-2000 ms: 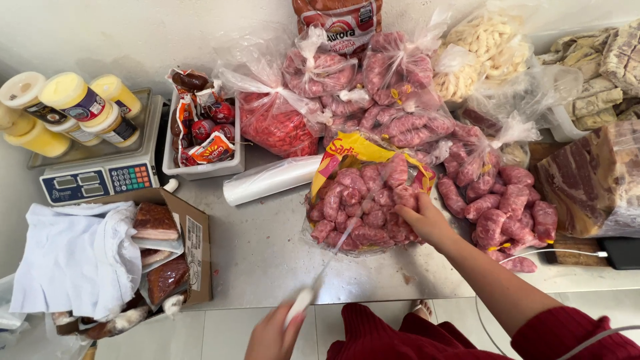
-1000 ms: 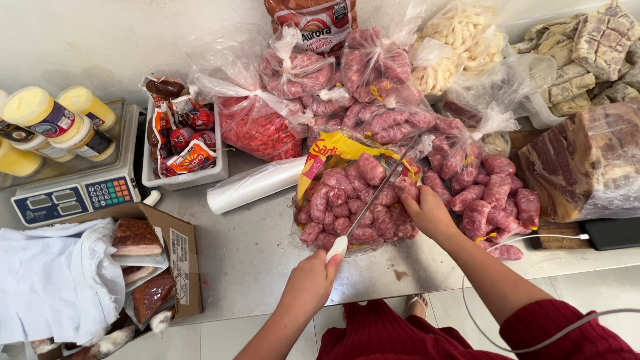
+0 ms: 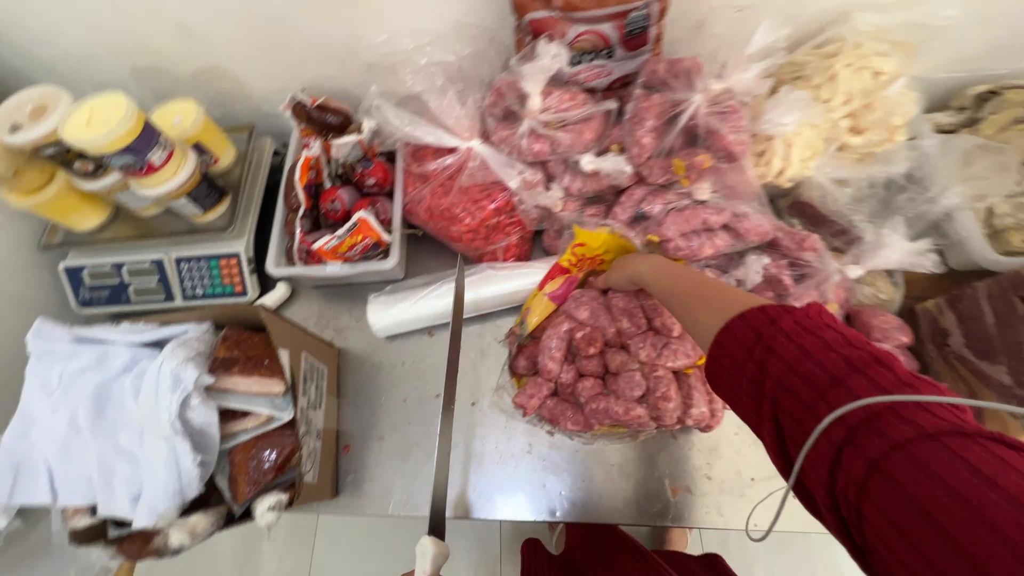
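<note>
A plastic bag of raw sausages [image 3: 616, 360] lies cut open on the metal table, its yellow printed film [image 3: 578, 264] folded back at the top. My right hand [image 3: 628, 272] reaches over the sausages and is on that yellow film; its fingertips are partly hidden. At the bottom edge, my left hand [image 3: 410, 573] barely shows behind the white handle [image 3: 432, 555] of a long knife. The knife's blade [image 3: 450, 400] points up and away over the table, left of the sausages and apart from them.
A plastic film roll [image 3: 456, 300] lies behind the knife tip. On the left are a scale [image 3: 160, 276] under yellow-filled jars, a white bin [image 3: 336, 272] of packets and a cardboard box [image 3: 320, 416] of meat. Bagged sausages [image 3: 704, 224] stand behind; a grey cable [image 3: 824, 432] crosses my right sleeve.
The knife has moved off the sausages to the left, its blade now pointing away. My right hand has gone from the sausages' right side to the yellow film at the top.
</note>
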